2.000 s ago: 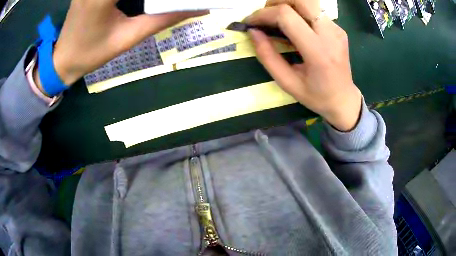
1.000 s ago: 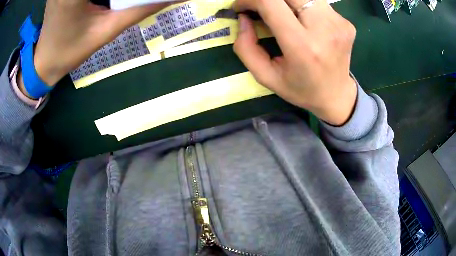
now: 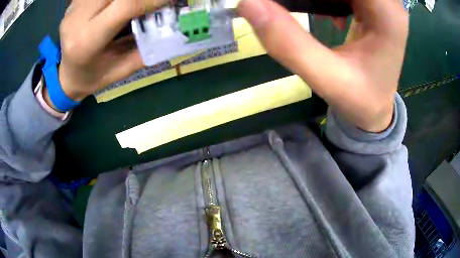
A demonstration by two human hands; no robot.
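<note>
A pale grey metal unit (image 3: pixel 164 43) is held up at the top of the view, tilted, with its green terminal block (image 3: pixel 194 25) facing me. My left hand (image 3: pixel 93 48) grips the unit's left side and wears a blue band. My right hand (image 3: pixel 343 65) is at the unit's right side, thumb close to it. A dark slim tool (image 3: pixel 315 6) lies across the right hand, its tip not visible. Behind the unit, label sheets (image 3: pixel 217 53) with grey-purple rows lie on the dark green mat, partly covered.
A long plain cream strip (image 3: pixel 217 113) lies on the mat (image 3: pixel 202 83) nearest me. The mat's front edge shows at right with a yellow-black line. Grey and blue objects (image 3: pixel 439 201) stand low at the right, beyond the mat.
The unit has turned and tilted, so its green terminal block now shows. My right hand has moved from over the label sheet to the unit's right side.
</note>
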